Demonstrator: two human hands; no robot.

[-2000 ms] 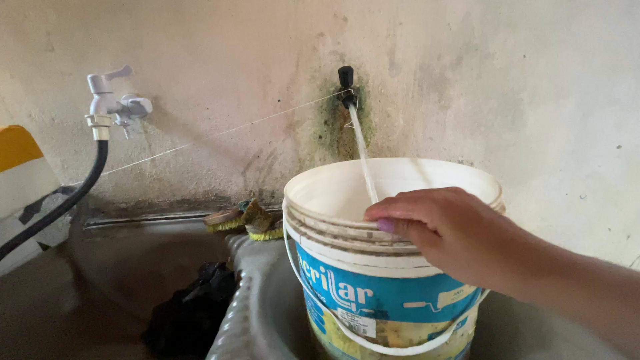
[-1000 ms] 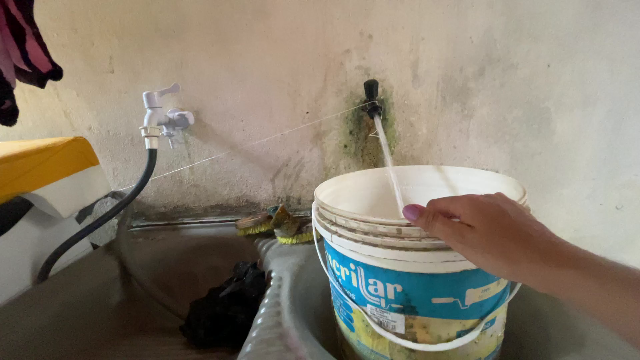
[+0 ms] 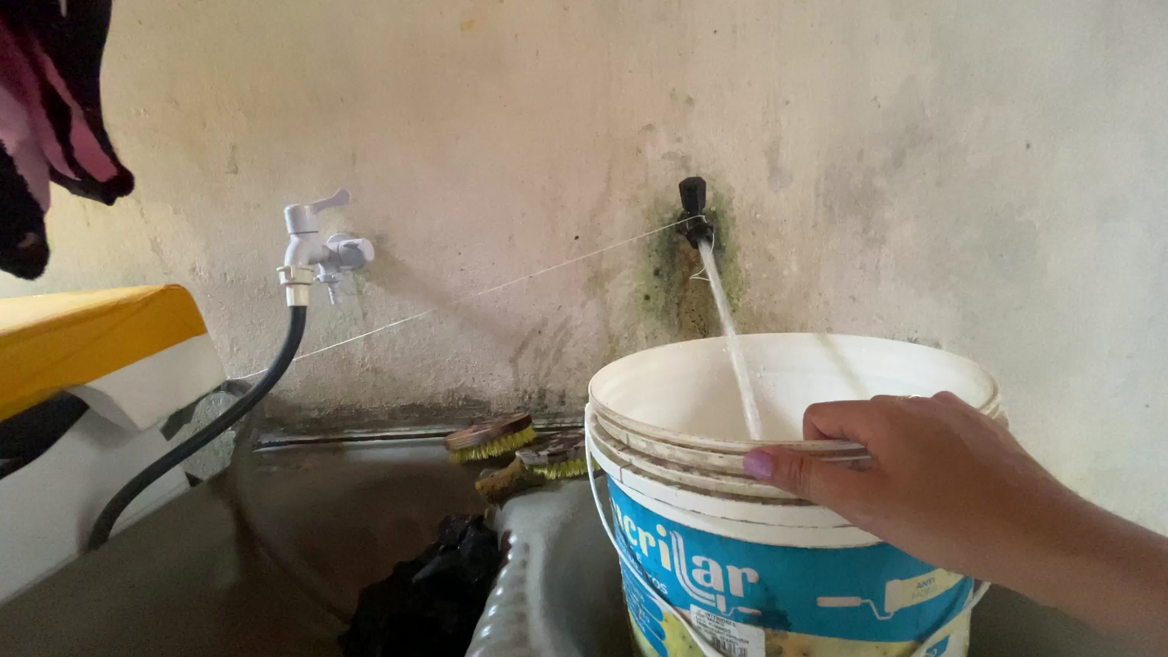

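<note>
My right hand (image 3: 903,456) grips the near rim of a white plastic paint bucket (image 3: 785,538), with the thumb outside and the fingers over the inner edge. The bucket stands upright in the right part of a grey sink, its wire handle hanging down the front. From a black tap (image 3: 693,214) on the wall, a stream of water (image 3: 733,342) runs into the bucket. The water level inside is hidden. My left hand is out of view.
A white plastic tap (image 3: 306,242) with a black hose (image 3: 210,433) is at the left. Scrubbing brushes (image 3: 491,438) lie on the sink's back ledge. Dark wet cloth (image 3: 424,593) sits in the left basin (image 3: 301,511). A string (image 3: 438,308) crosses the wall. Pink and black cloth (image 3: 64,137) hangs upper left.
The view has shifted left, bringing the hanging cloth and more of the yellow and white object into sight. My right hand stays on the bucket's rim while water keeps running.
</note>
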